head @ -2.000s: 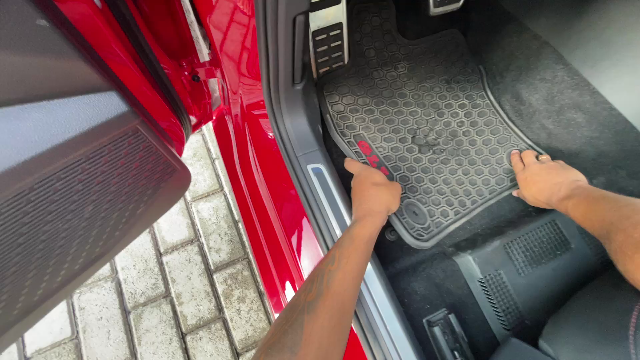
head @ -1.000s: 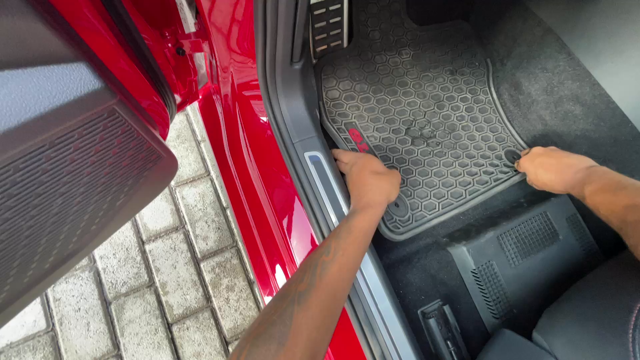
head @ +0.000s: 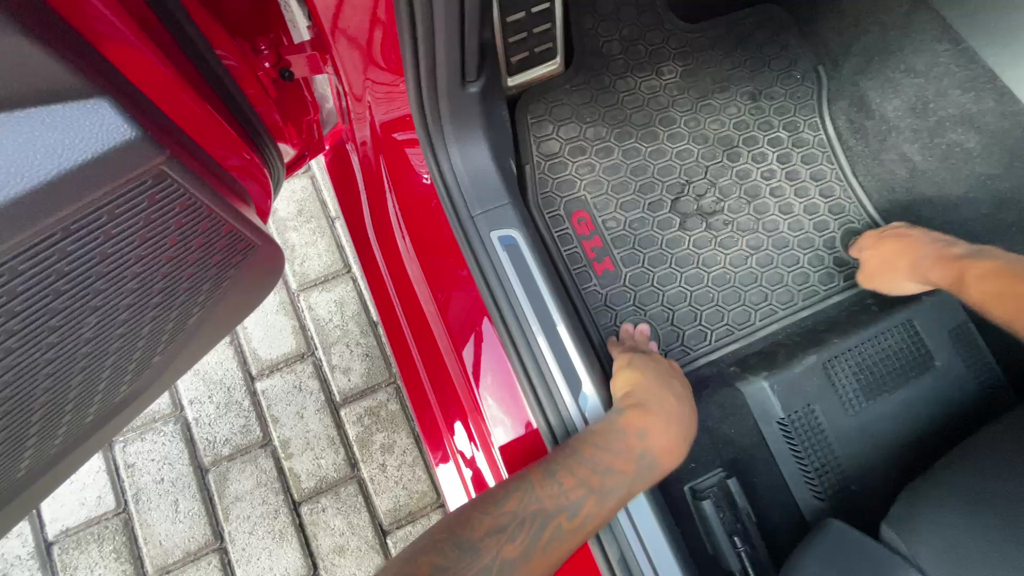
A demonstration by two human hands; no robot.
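Note:
A black rubber car floor mat with a honeycomb pattern and red lettering lies in the footwell. My left hand rests at its near left corner, fingertips on the round fastener there, palm down. At the near right corner, my right hand has its fingers curled on the mat's edge beside another round fastener. Whether the right fingers pinch the rubber is partly hidden.
A metal-rimmed footrest pedal stands at the mat's far left. The door sill runs along the left, with the open door beyond. A vented plastic cover and a seat lie nearer.
My left hand has moved from beside the red lettering to the near left corner. My right hand, flat on the mat's edge two seconds ago, has its fingers curled at the near right corner.

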